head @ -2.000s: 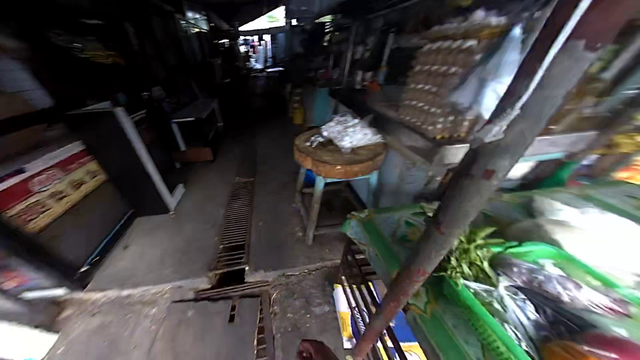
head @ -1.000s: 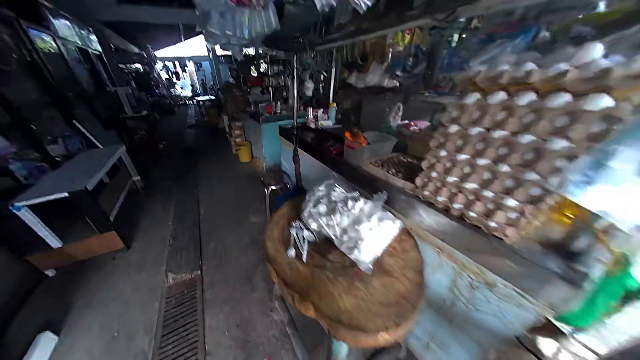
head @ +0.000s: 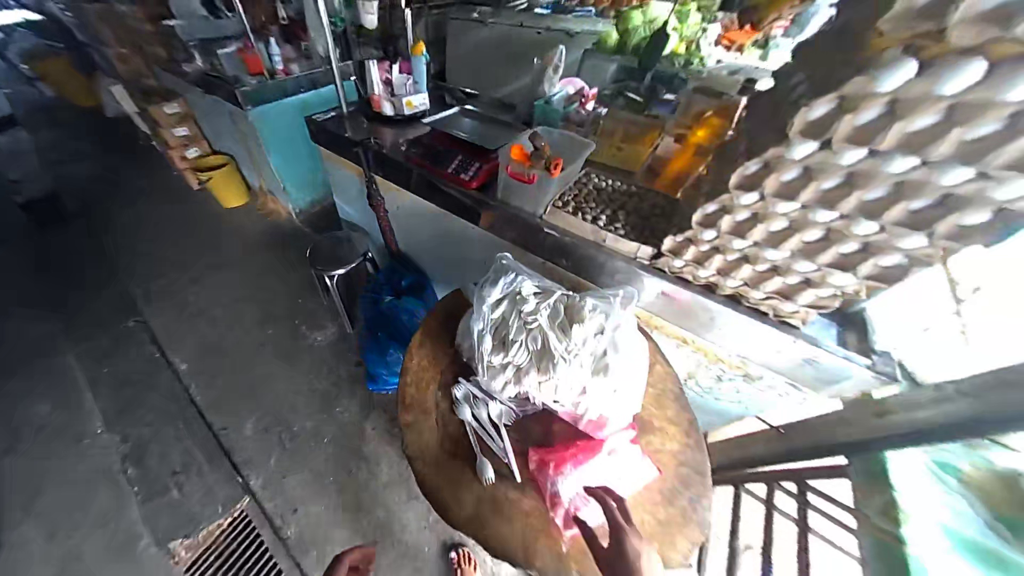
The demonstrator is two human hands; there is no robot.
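My right hand [head: 620, 532] touches or hovers at the near edge of a pink plastic bag [head: 588, 472] on a round wooden table [head: 440, 480]; its thumb and fingers are apart. Behind the pink bag lies a clear plastic bag of white plastic forks [head: 552, 344]. Several loose white plastic forks [head: 486, 420] rest to its left. My left hand [head: 352, 560] is low at the bottom edge, left of the table, mostly out of frame, near nothing it could hold.
A counter carries a red scale [head: 454, 158], a plastic bin [head: 544, 172] and stacked egg trays [head: 864, 184]. A metal stool [head: 340, 254] and a blue plastic bag [head: 396, 320] stand beside the table. A yellow bucket [head: 222, 180] and a floor grate [head: 232, 544] are at left.
The view has come close to the round table and tilts down. My right hand has come into view at the pink bag, which the earlier frames do not show on the table.
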